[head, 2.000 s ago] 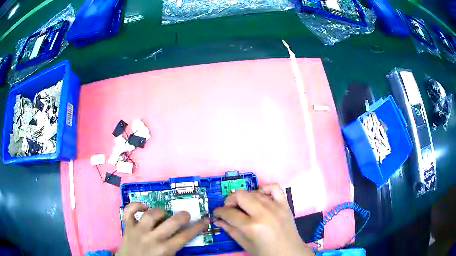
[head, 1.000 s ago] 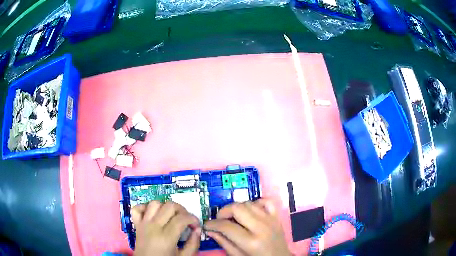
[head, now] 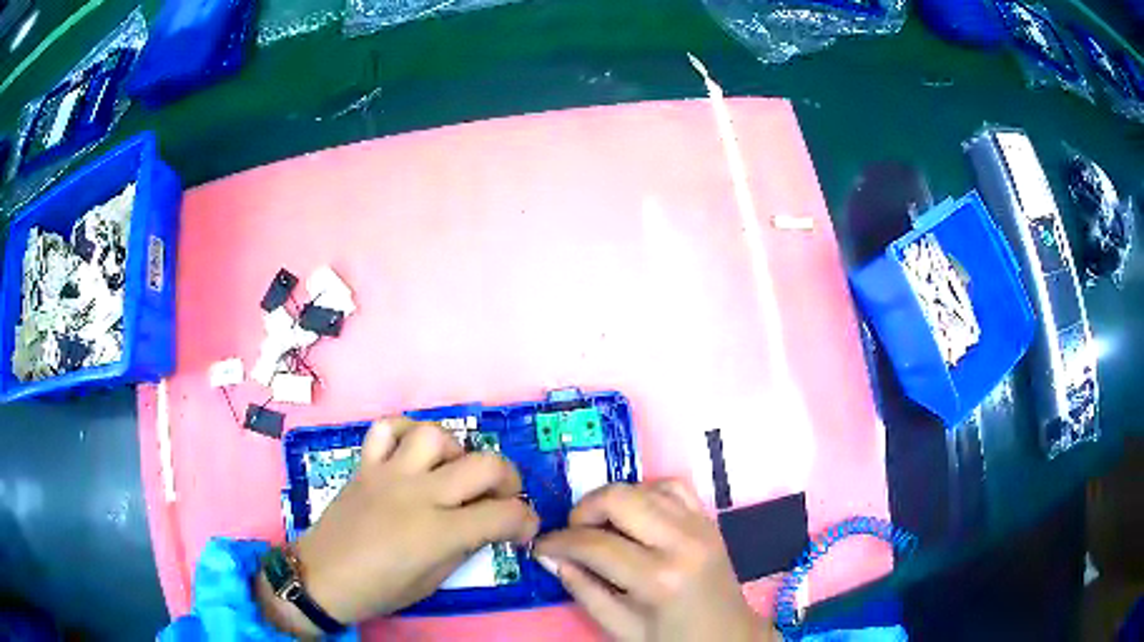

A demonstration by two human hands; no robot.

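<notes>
The blue device housing lies open on the pink mat in front of me. Its main circuit board is partly hidden under my left hand. A small green board sits at the upper right, with a white rectangle below it. My left hand reaches over the board, and my right hand is at the housing's right part. Their fingertips nearly meet at the board's lower right edge. Whatever is between the fingers is too small and hidden to tell.
Small wired parts lie loose on the mat. Black pads and a blue coiled cord are at right. A left parts bin and right parts bin flank the mat. A long wrapped tray lies beyond.
My left hand has moved up and turned over the board, and its wrist with a watch now shows. The white rectangle under the small green board has come into view. The whole view has shifted slightly.
</notes>
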